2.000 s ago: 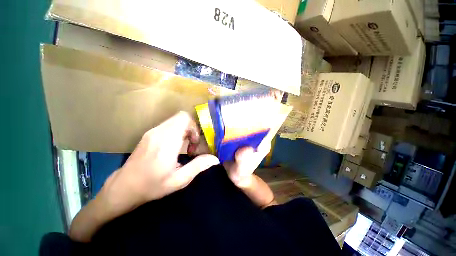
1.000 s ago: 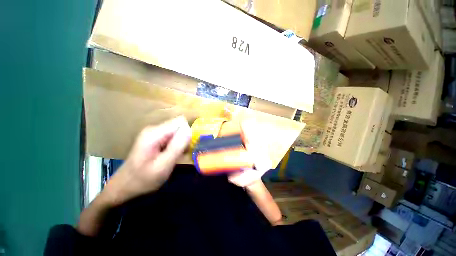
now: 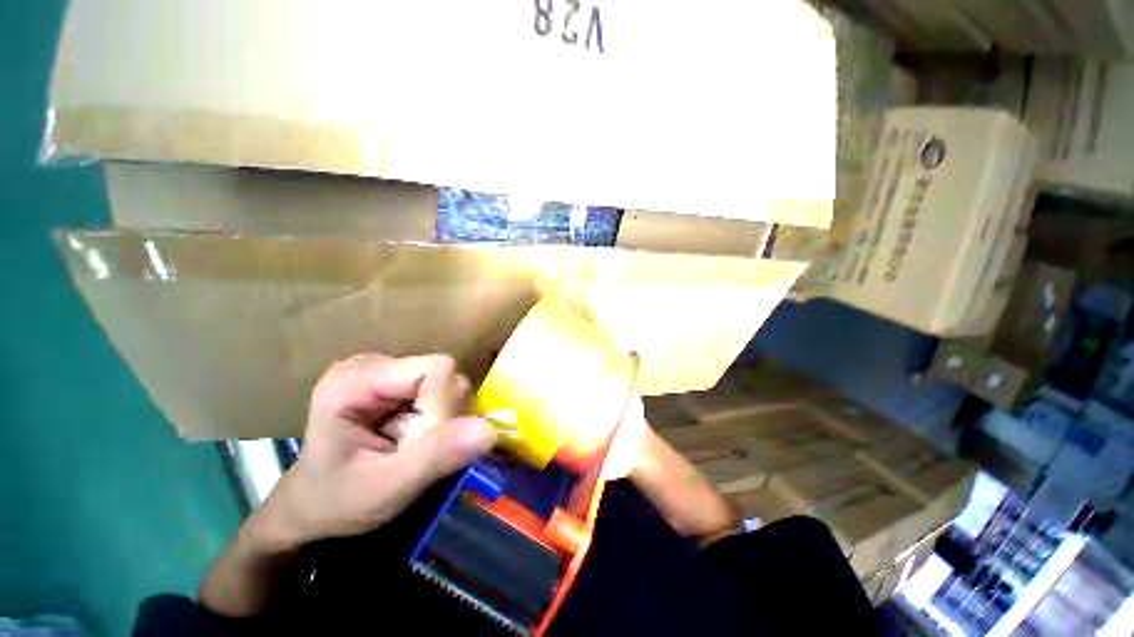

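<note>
A tape dispenser with a blue and orange frame and black roller is in front of my body, its toothed edge toward me. A yellow tape roll sits in it. My right hand is behind the dispenser, mostly hidden by it, and holds it. My left hand has thumb and forefinger pinched at the roll's left edge, on what looks like the tape end. The large carton marked V28 lies beyond, its two long flaps apart with a gap between; something shiny and dark shows in the gap.
A green surface runs along the left. A printed carton stands at the right, with more boxes behind it. Flat tan cartons lie lower right on the blue floor. White and dark items are at the bottom right corner.
The dispenser has turned so its black roller and toothed edge point down toward me and the yellow roll faces up. My left hand has closed in on the roll's edge. The view has shifted.
</note>
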